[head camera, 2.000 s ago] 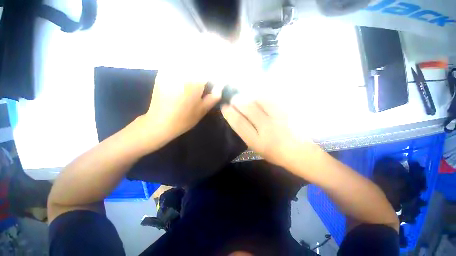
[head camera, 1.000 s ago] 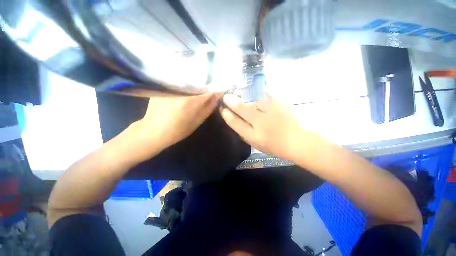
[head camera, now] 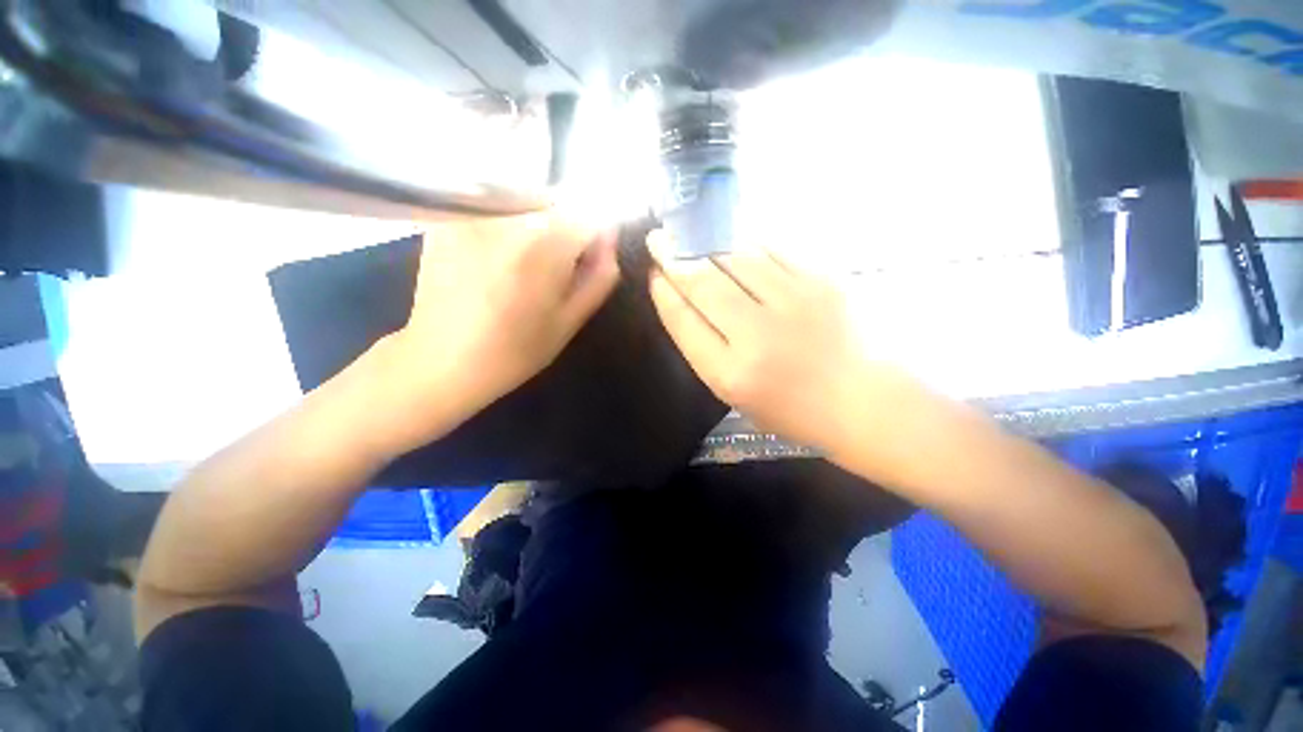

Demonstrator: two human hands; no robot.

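A black cut panel point(head camera: 572, 408) lies on the white machine table and hangs over its front edge. My left hand point(head camera: 500, 293) grips the panel near its upper edge, thumb and fingers pinched at the cloth. My right hand point(head camera: 772, 329) lies with fingers extended beside the cloth's right edge, fingertips at the presser foot area; whether it grips the cloth is unclear. The needle area point(head camera: 697, 179) of the sewing machine is above my fingertips, partly washed out by the lamp's glare.
A smartphone point(head camera: 1126, 215) lies right of the needle, with thread snips point(head camera: 1247, 272) and an orange-handled tool point(head camera: 1269, 189) beyond it. The machine arm point(head camera: 972, 50) crosses the top. A blue crate point(head camera: 972, 615) with black pieces stands below the table at right.
A blurred curved shape has come into the upper left since the earliest frame. The panel's left part has tilted slightly and its upper edge has shifted. Both hands stay close to the needle.
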